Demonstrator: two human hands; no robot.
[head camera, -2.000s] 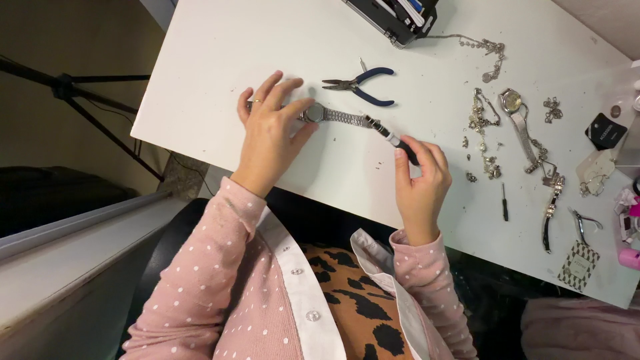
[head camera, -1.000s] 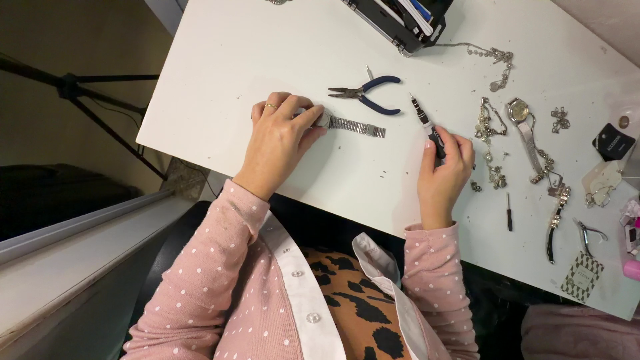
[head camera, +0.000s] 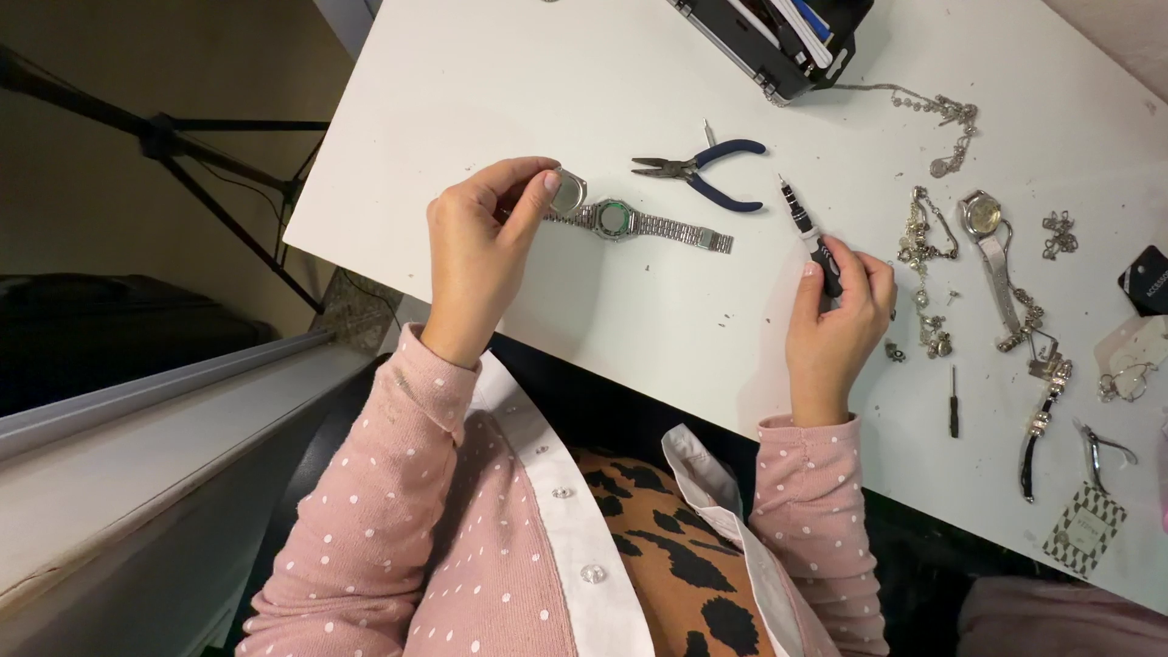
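Between thumb and fingers, my left hand (head camera: 493, 246) holds a round metal watch case back (head camera: 568, 192) just above the table. Beside it a wristwatch with a metal link band (head camera: 675, 230) lies stretched out; its round case (head camera: 613, 219) shows an opened back with a green ring. My right hand (head camera: 835, 319) grips a precision screwdriver (head camera: 810, 228) with a black and white handle, its tip pointing away from me. Pliers with dark blue handles (head camera: 721, 173) lie beyond the watch, jaws to the left, with a small metal bit (head camera: 708, 133) next to them.
A black case of tools (head camera: 776, 64) stands at the far edge. At the right lie a silver watch (head camera: 984, 214), tangled bracelets (head camera: 922, 246), a small screwdriver (head camera: 954, 406), small metal nippers (head camera: 1095, 452) and a patterned card (head camera: 1086, 529). A black tripod (head camera: 160, 137) stands left of the white table (head camera: 456, 73).
My left hand has lifted the case back off the watch, whose open back now shows. My right hand has moved away from the watch band to the right, still holding the screwdriver.
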